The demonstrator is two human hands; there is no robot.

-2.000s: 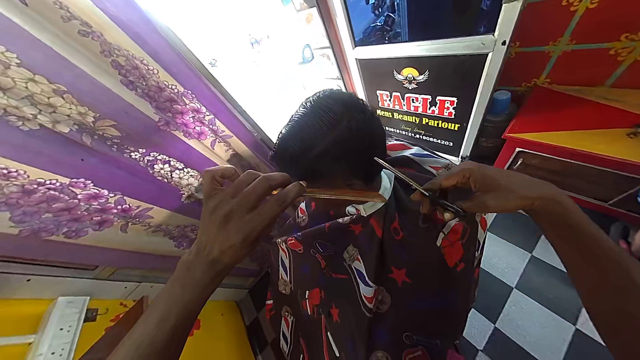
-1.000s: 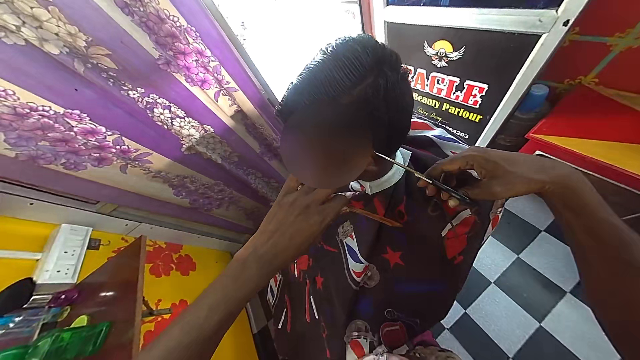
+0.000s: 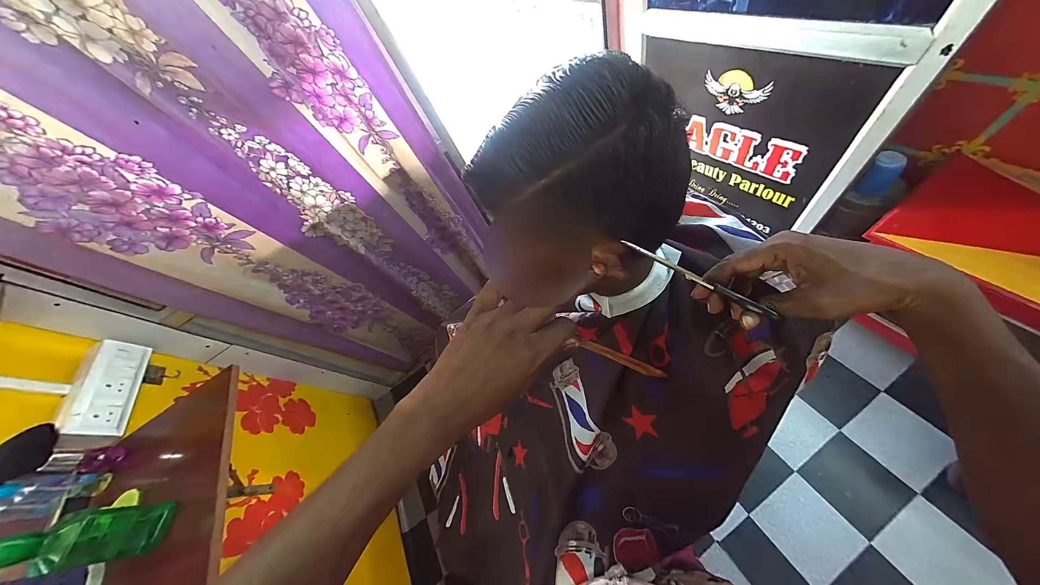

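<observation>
A seated person with combed, parted black hair (image 3: pixel 593 138) wears a dark patterned barber's cape (image 3: pixel 642 439) and a white neck strip (image 3: pixel 638 292). My left hand (image 3: pixel 496 349) touches the lower part of the person's face and holds a brown comb (image 3: pixel 621 357), which points down and to the right over the cape. In my right hand (image 3: pixel 812 272) is a pair of scissors (image 3: pixel 691 278), with the blade tips beside the person's ear (image 3: pixel 608 260). Whether the blades are apart I cannot tell.
A flowered purple curtain (image 3: pixel 244 187) hangs at left. Below it are a wooden shelf panel (image 3: pixel 175 463), a green bottle (image 3: pixel 106 532) and a white socket box (image 3: pixel 106 387). At right stand a red and yellow counter (image 3: pixel 967 227), a blue-capped bottle (image 3: pixel 881 175) and a white-framed door (image 3: pixel 877 122).
The person's head has turned from facing away to show the side of the face. My left hand has gone from behind the head to the lower face, with the comb still in it.
</observation>
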